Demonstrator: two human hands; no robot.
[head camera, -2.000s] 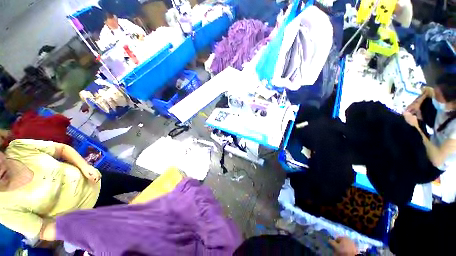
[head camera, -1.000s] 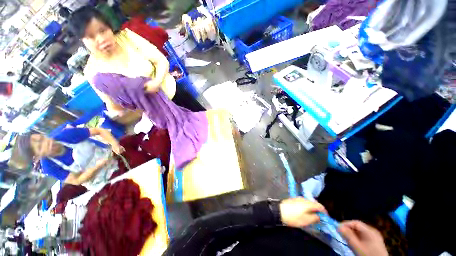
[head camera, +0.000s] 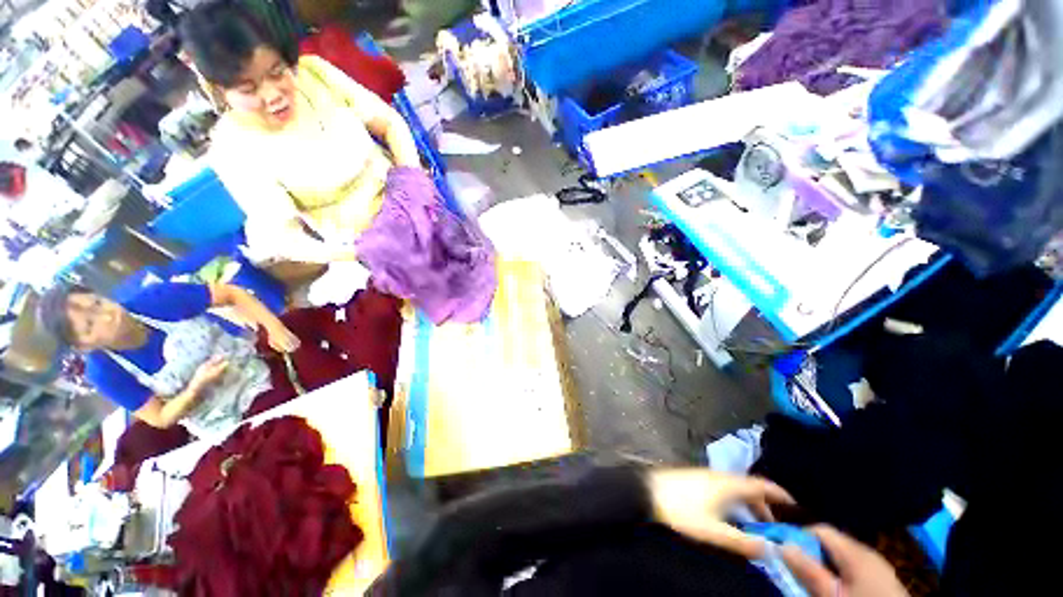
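My left hand [head camera: 713, 507], in a dark sleeve, is at the bottom right of centre, its fingers curled over a blue tape measure [head camera: 783, 541]. My right hand [head camera: 851, 567] is just to the right, cut off by the bottom edge, its fingers against the same bundled tape. The tape shows as a small blurred blue wad between both hands. A purple garment [head camera: 429, 247] is bunched in the hands of a person in a yellow top, above the far end of a yellow-topped stand [head camera: 490, 385].
Dark red garment pieces [head camera: 266, 507] lie on a bench at the lower left. A person in blue [head camera: 175, 306] sits behind it. A sewing machine table [head camera: 746, 262] stands at the right, near black garment pieces [head camera: 921, 373]. A blue crate [head camera: 629, 99] is behind.
The hanging tape has been gathered into a small wad between my hands. The other person has lifted and bunched the purple garment off most of the stand.
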